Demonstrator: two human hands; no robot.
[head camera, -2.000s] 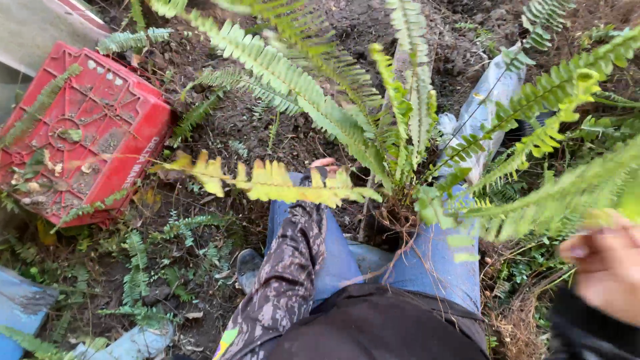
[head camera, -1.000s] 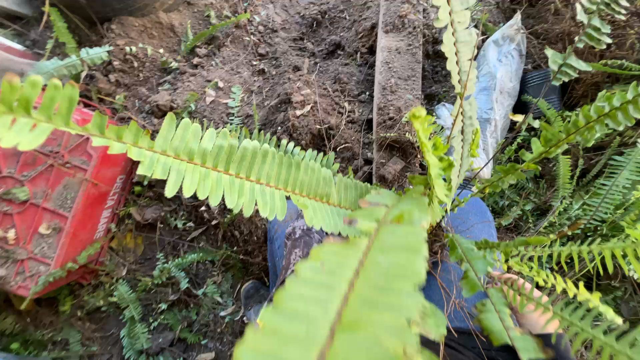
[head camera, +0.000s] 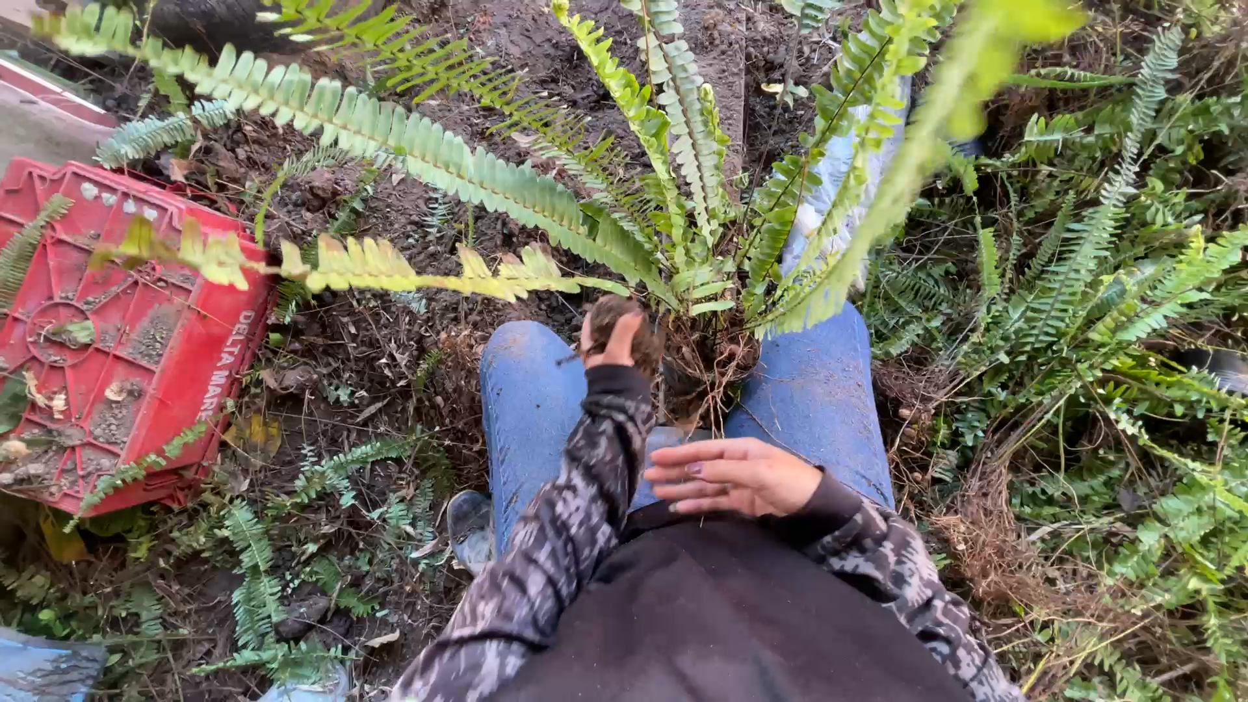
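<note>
A fern plant (head camera: 697, 263) stands upright between my knees, its long fronds spreading outward and thin brown roots (head camera: 717, 366) hanging at its base. Just left of that base, my left hand (head camera: 614, 336) grips a brown clump of soil (head camera: 636, 339), with the fingers partly hidden by it. My right hand (head camera: 738, 478) is below the roots, in front of my torso, palm turned inward, fingers extended and slightly apart, holding nothing. Whether a pot surrounds the roots cannot be told. One yellowing frond (head camera: 429, 278) reaches left above my left hand.
An overturned-looking red plastic crate (head camera: 219, 331) with dirt and leaf bits lies at left. A wooden board (head camera: 717, 58) and a pale plastic bag (head camera: 843, 185) lie beyond the fern. Dense ferns (head camera: 1082, 292) grow at right. Bare soil and leaf litter (head camera: 361, 361) cover the ground at left.
My right hand has come from the right side, among the fronds, to the middle below the roots. My left hand, barely seen two seconds ago, now shows with the soil clump.
</note>
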